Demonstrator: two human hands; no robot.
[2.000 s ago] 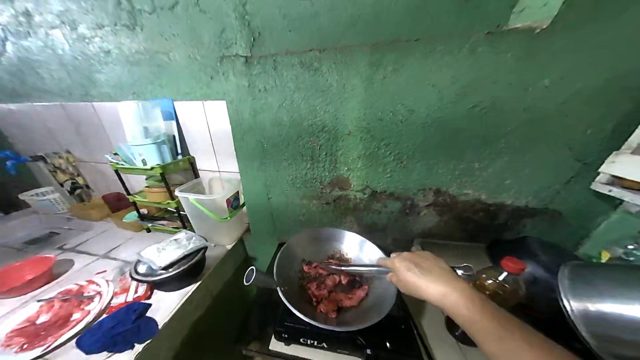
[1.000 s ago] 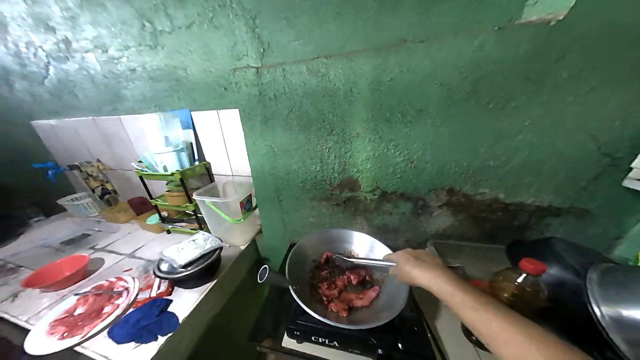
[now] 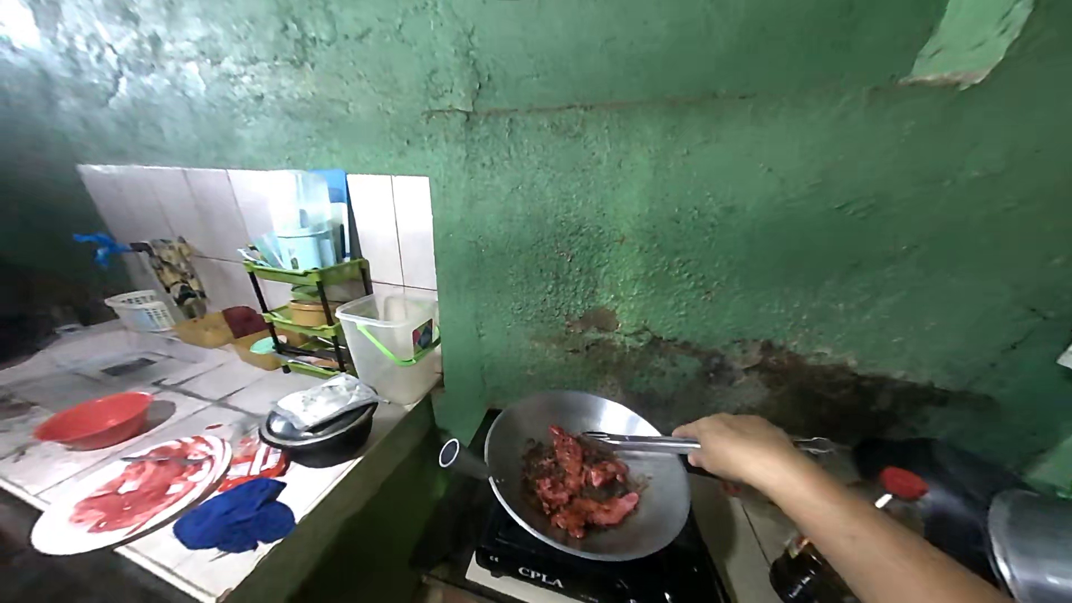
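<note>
My right hand [image 3: 737, 448] is closed around the handle end of metal tongs [image 3: 641, 441], reaching in from the right. The tongs' tips meet the upper part of the reddish meat pieces [image 3: 578, 486], which lie with dark seasoning in a metal wok [image 3: 662, 502]. That wok rests on a black portable gas stove [image 3: 536, 557], its handle pointing left. My left hand is out of view.
On the tiled counter at left are a plate of raw meat [image 3: 213, 469], a blue cloth [image 3: 234, 517], a red bowl [image 3: 94, 421], a black bowl [image 3: 327, 444] and a clear bucket [image 3: 389, 343]. A red-capped bottle [image 3: 903, 483] and metal pot [image 3: 1034, 544] stand right.
My right hand keeps hold of the tongs over the wok. The tongs' tips and some meat pieces have shifted a little within it. The view has moved slightly.
</note>
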